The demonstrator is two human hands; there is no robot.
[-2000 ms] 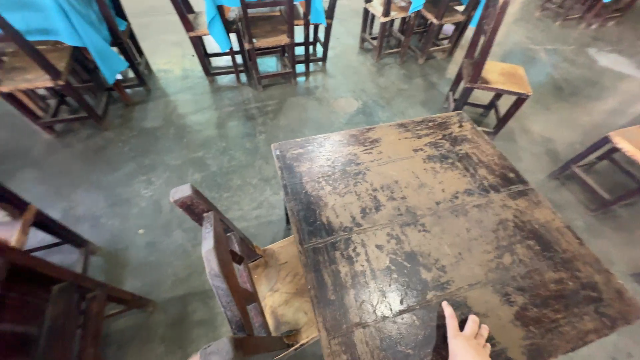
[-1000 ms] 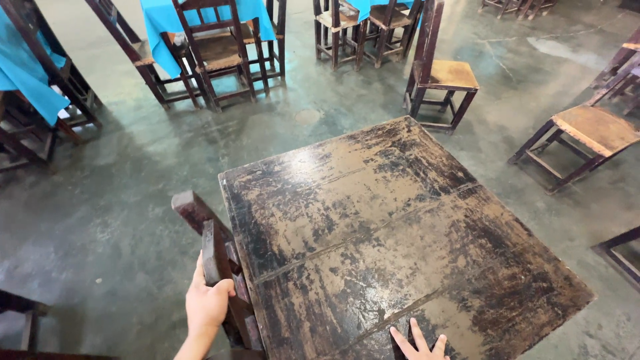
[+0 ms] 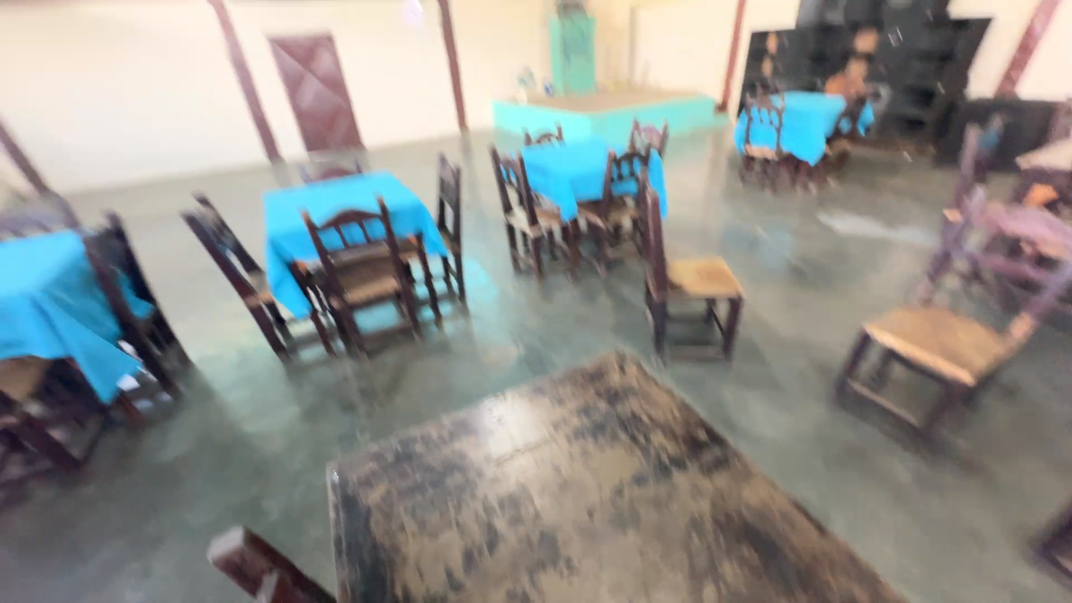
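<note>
Neither my left hand nor my right hand shows in the head view now. A worn wooden table [image 3: 569, 502], its dark finish scraped through to paler wood, fills the lower middle of the picture. Touching or close to its left edge, the top of a dark wooden chair's back [image 3: 260, 565] enters from the bottom. The rest of that chair is hidden below the frame. The picture is blurred.
Beyond the table stand a chair with a tan seat [image 3: 702, 278] and, at right, another wooden chair [image 3: 942, 343]. Further off are tables under blue cloths [image 3: 347, 205], ringed by chairs. A turquoise-edged platform [image 3: 611, 121] and dark shelving [image 3: 909, 84] stand along the back.
The view has tilted up towards the room. One second ago my left hand was on the chair back and my right hand lay on the tabletop; both are now out of view.
</note>
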